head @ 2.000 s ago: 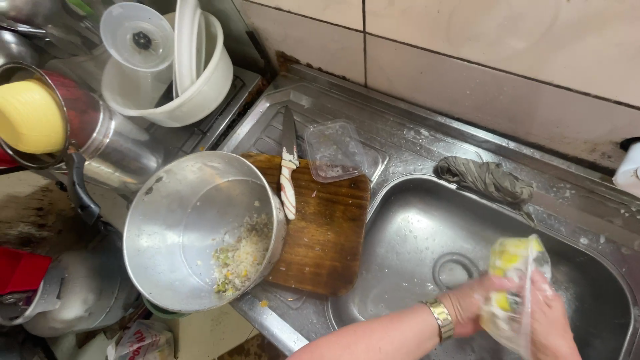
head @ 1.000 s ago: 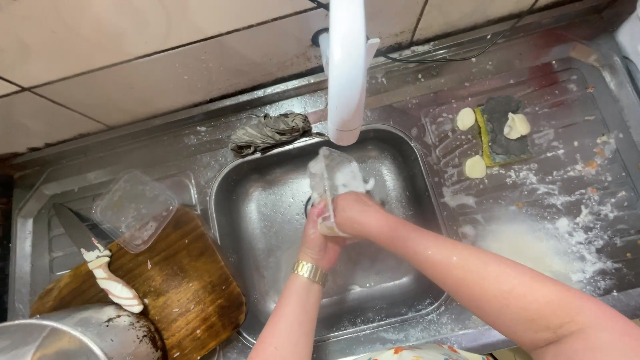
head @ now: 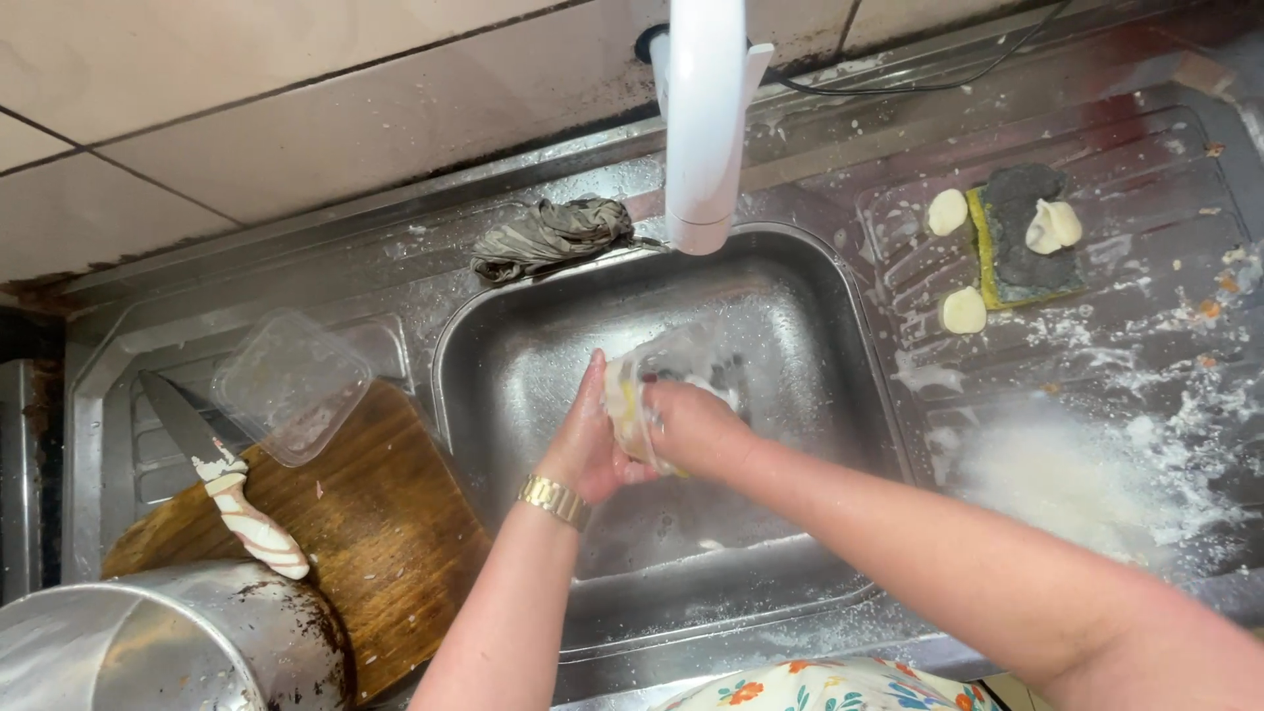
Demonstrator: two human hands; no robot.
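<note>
Over the stainless steel sink [head: 790, 326], my left hand [head: 592, 444] holds a clear plastic container [head: 632, 400] from its left side, a gold watch on that wrist. My right hand [head: 691, 425] reaches into the container's opening, its fingers mostly hidden; what they hold, if anything, cannot be seen. The container is tilted and blurred, with yellow marks on its wall. Above the sink's back edge hangs a white faucet spout [head: 703, 148]. A crumpled grey cloth [head: 553, 237] lies beside it on the rim.
On the left are a wooden cutting board [head: 395, 523], a knife [head: 247, 513], a clear plastic lid or tray [head: 296, 385] and a metal pot [head: 286, 632]. The right drainboard holds a yellow-green sponge [head: 987, 247] with a dark scouring pad [head: 1027, 193], pale round pieces [head: 964, 310] and white residue [head: 1076, 484].
The view has swung right since two seconds ago. My right hand is in the container's opening, and the container is tilted differently from one second ago.
</note>
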